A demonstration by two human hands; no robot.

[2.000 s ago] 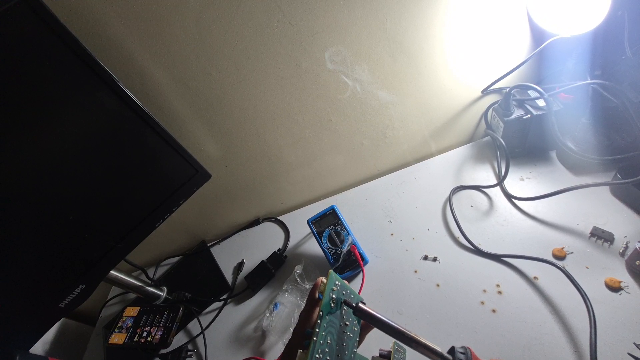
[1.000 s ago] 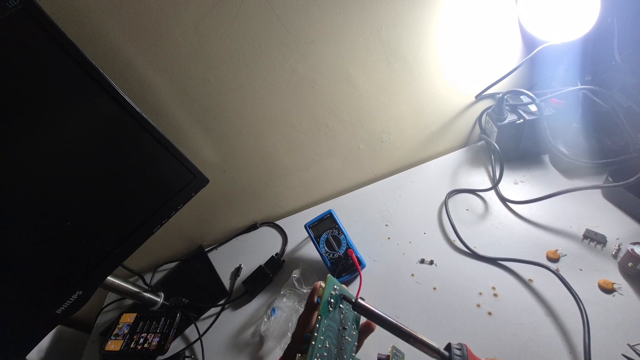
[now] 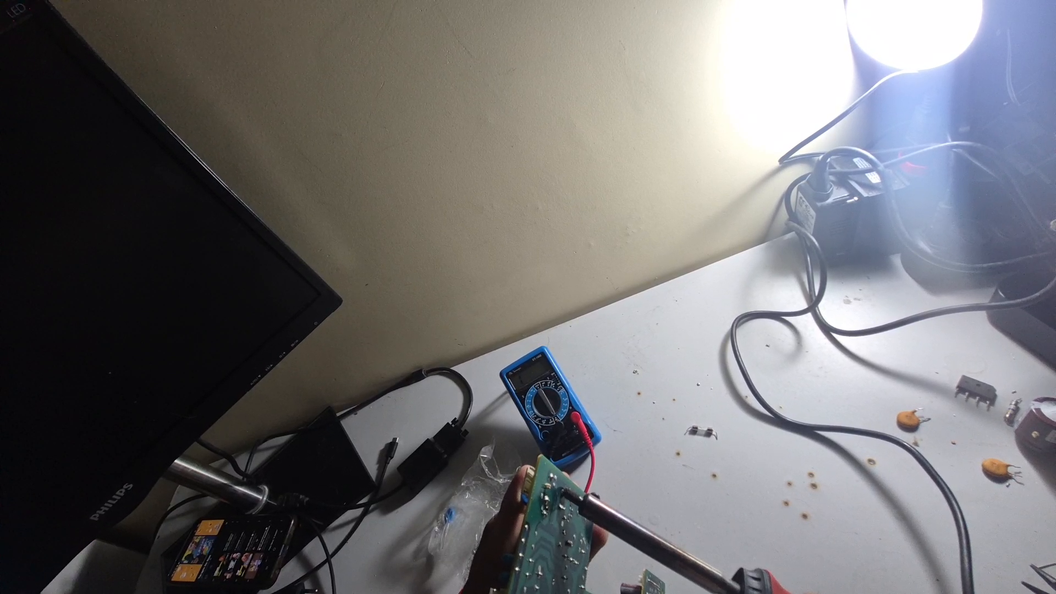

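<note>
A green printed circuit board (image 3: 554,536), solder side facing up, is gripped by its edges in my left hand (image 3: 497,536), whose fingers show on both sides of it. The metal barrel of a soldering iron (image 3: 652,540) comes in from the lower right, its tip against or just over the solder joints near the board's top end. The iron's red and black handle (image 3: 755,582) is cut off by the frame's lower edge, and my right hand is out of view. Just beyond the board lies a blue digital multimeter (image 3: 549,406) with a red lead (image 3: 590,450) plugged in.
On the grey table (image 3: 660,346) are a clear plastic bag (image 3: 470,511), a phone (image 3: 233,551), black cables (image 3: 825,427), a small axial component (image 3: 701,431), orange disc components (image 3: 909,420) and a four-legged black component (image 3: 976,389). A monitor (image 3: 148,272) stands left; a bright lamp (image 3: 916,29) shines upper right.
</note>
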